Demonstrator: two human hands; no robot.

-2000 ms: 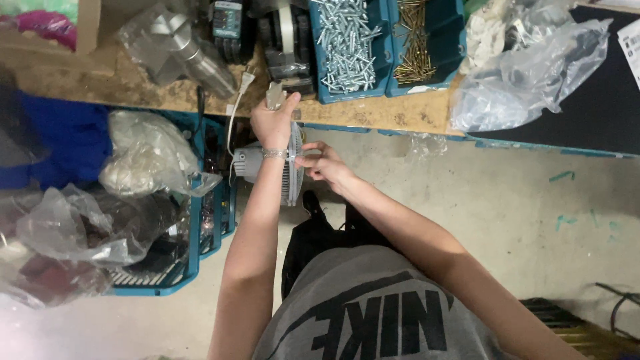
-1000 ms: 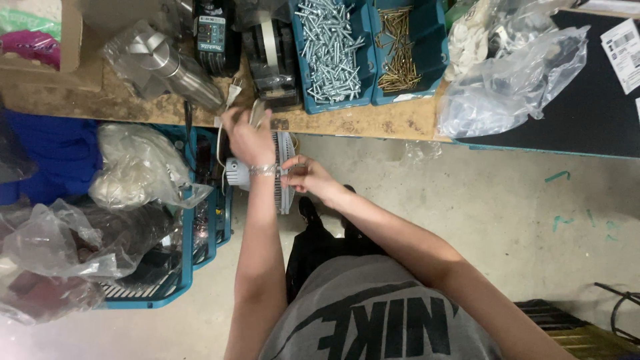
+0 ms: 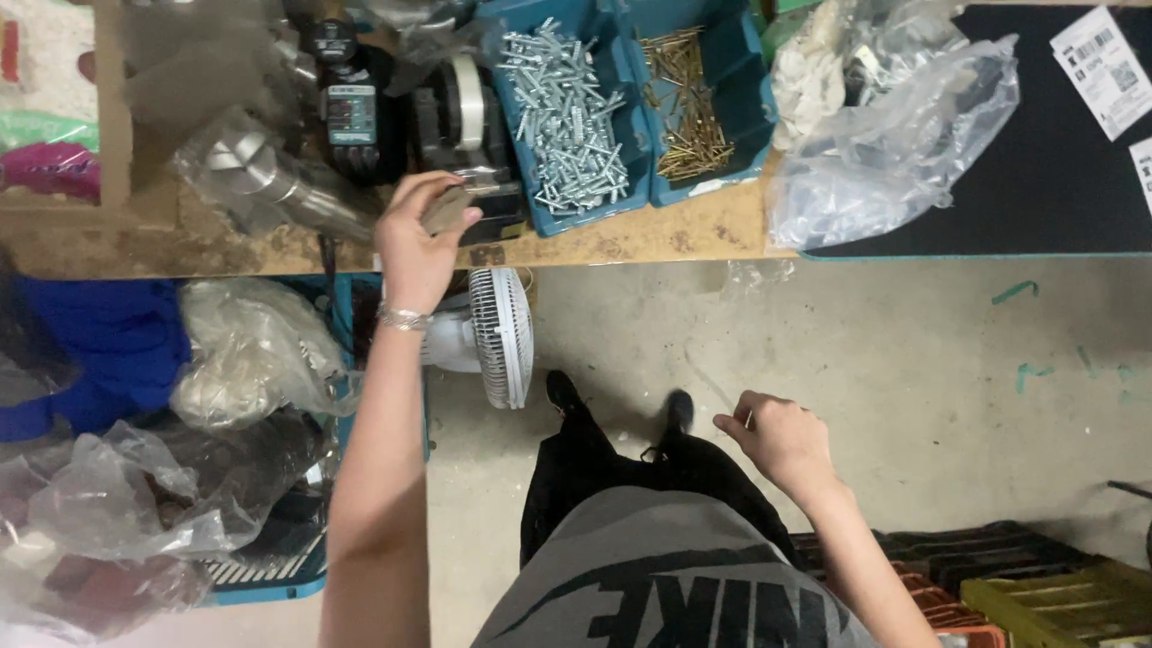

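Note:
My left hand (image 3: 421,238) is over the bench edge and grips a small flat brownish piece (image 3: 445,211) between thumb and fingers, right beside a black tape dispenser (image 3: 468,117). A bracelet (image 3: 404,318) circles that wrist. To the right of the forearm is a white fan (image 3: 502,337), below the bench edge. My right hand (image 3: 783,441) hangs over the floor with its fingers curled; whether anything thin is in it I cannot tell. Silver screws (image 3: 567,117) and brass-coloured screws (image 3: 688,103) lie in two blue bins behind the left hand.
On the wooden bench (image 3: 630,238) lie a bagged metal cylinder (image 3: 279,180), a black device with a label (image 3: 351,112) and plastic bags (image 3: 882,153). Left, a blue crate (image 3: 270,589) holds bagged items. Crates (image 3: 1062,598) stand at lower right.
My right hand has left the bracelet at my left wrist and moved right, over the floor. The left hand has moved slightly up, closer to the tape dispenser, with the flat piece still in it.

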